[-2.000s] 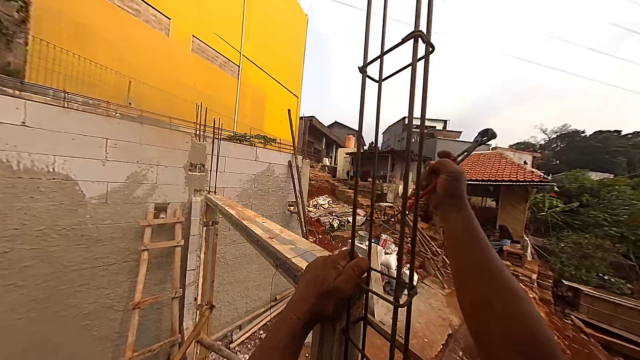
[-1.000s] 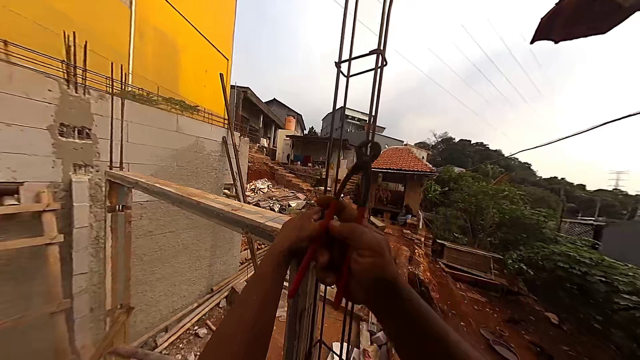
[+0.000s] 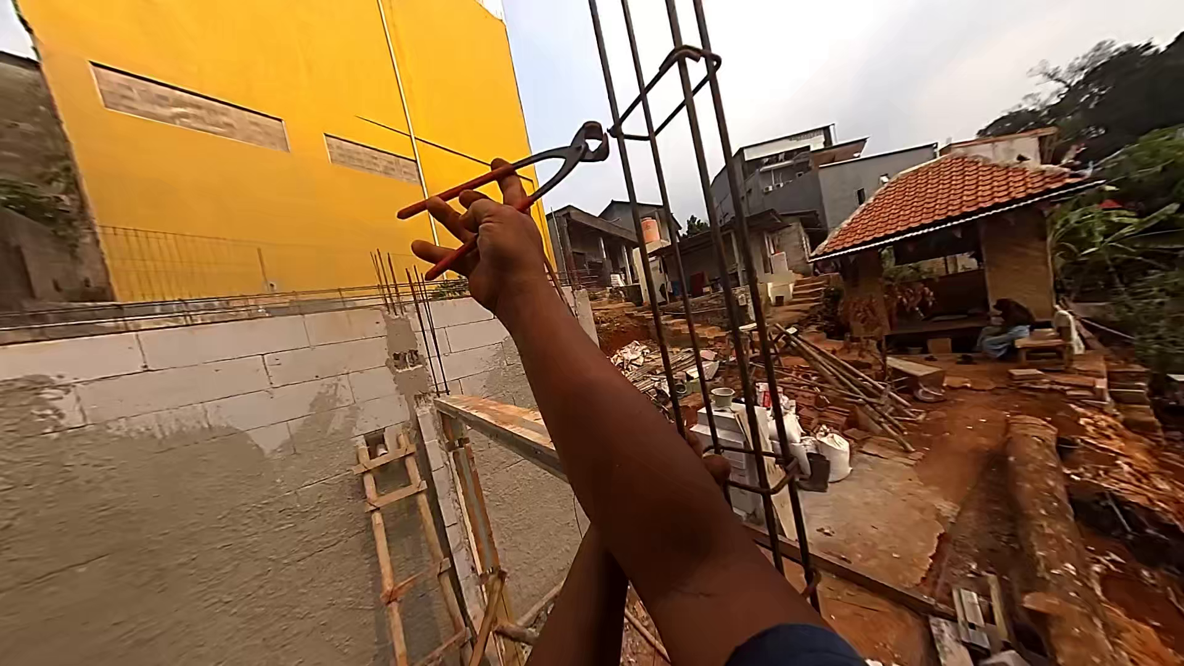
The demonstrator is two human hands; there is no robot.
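Observation:
My right hand [image 3: 504,231] holds red-handled end-cutting pincers [image 3: 555,165], its fingers spread around the two parted handles. The pincers' rounded head lies close to the left corner of an upper stirrup [image 3: 652,88] on a column cage of steel bars [image 3: 731,194]. My right arm crosses over my left. Most of my left hand [image 3: 712,462] is hidden behind the right forearm; its fingers show at the bars near a lower stirrup [image 3: 772,483], and they appear to grip the cage.
A timber beam form [image 3: 499,421] runs from the block wall [image 3: 222,388] toward the cage. A wooden ladder [image 3: 393,536] leans at the wall. Beyond the cage lie poles [image 3: 846,379], white sacks [image 3: 832,453] and a log [image 3: 1045,527]. A person [image 3: 1006,328] sits beneath the tiled roof [image 3: 953,203].
One second ago both hands were together on the pincers at the cage. Now the right hand holds them out to the left with the handles spread, and the left is lower at the bars. The view has swung left.

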